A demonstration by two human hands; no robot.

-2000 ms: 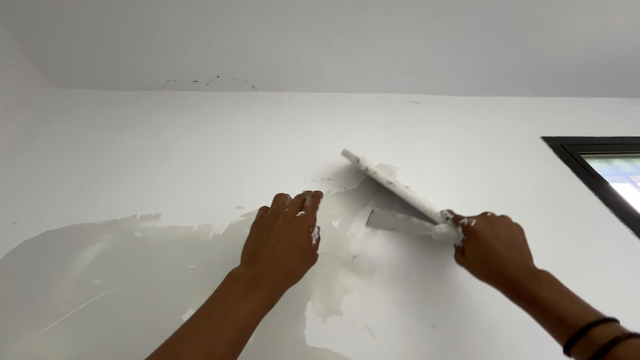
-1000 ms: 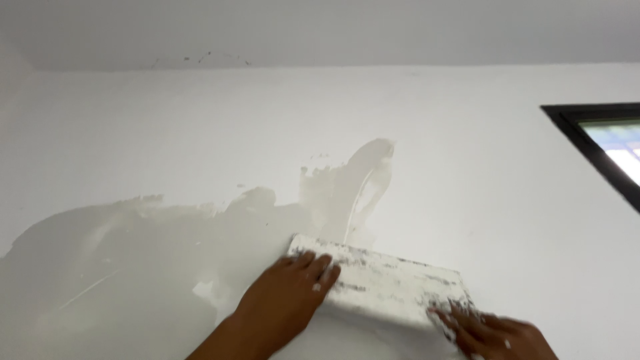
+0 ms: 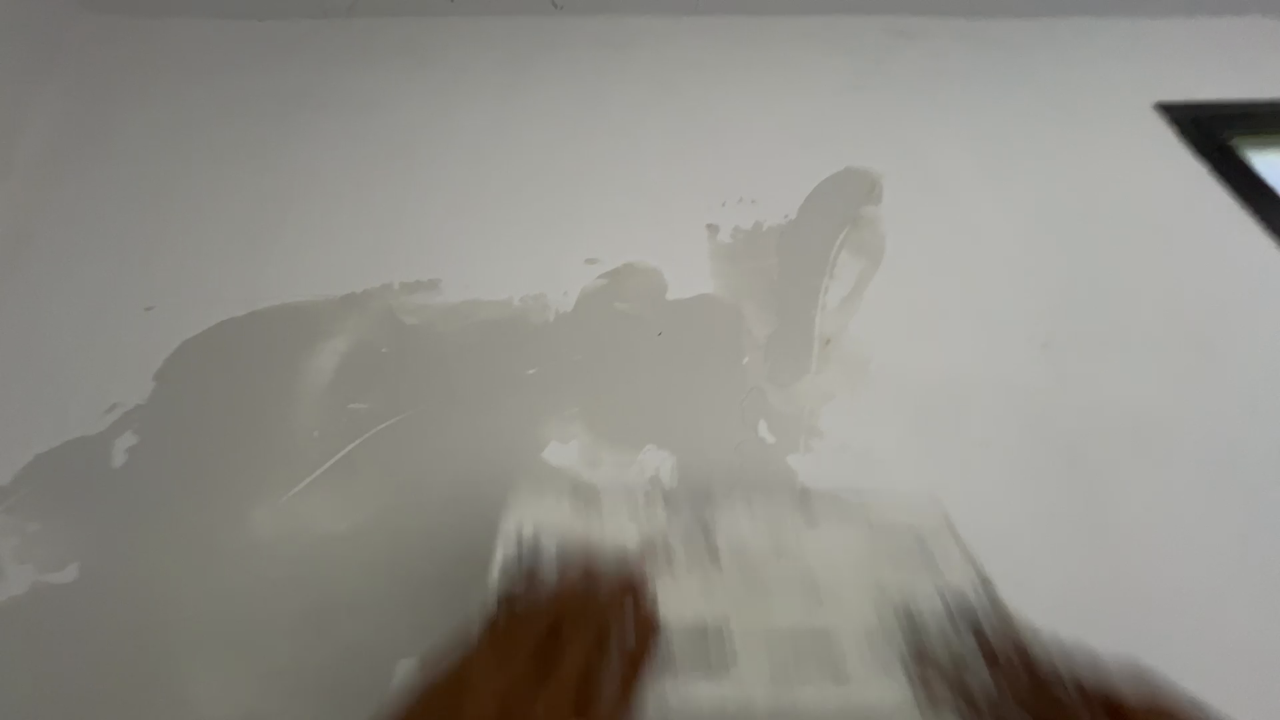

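Note:
A wide, putty-smeared plastering blade [image 3: 780,600] lies against the wall at the bottom centre, blurred by motion. My right hand [image 3: 1030,660] grips its right end. My left hand [image 3: 560,640] is on the blade's left part, fingers pointing up; whether it grips the blade or only presses on it is hard to tell through the blur. Above and left of the blade spreads a patch of wet grey putty [image 3: 450,380], with ragged edges, a thin raised ridge line and a narrow upper lobe [image 3: 840,210] on the right.
The white wall [image 3: 1050,350] surrounds the putty. A dark window frame [image 3: 1225,150] cuts into the upper right. Along the top runs the edge of the ceiling [image 3: 640,8], with small dark marks on it.
Two seconds ago the blade was tilted off at the right in my right hand, my left hand apart from it. Both hands then came onto it, and it has moved lower on the wall.

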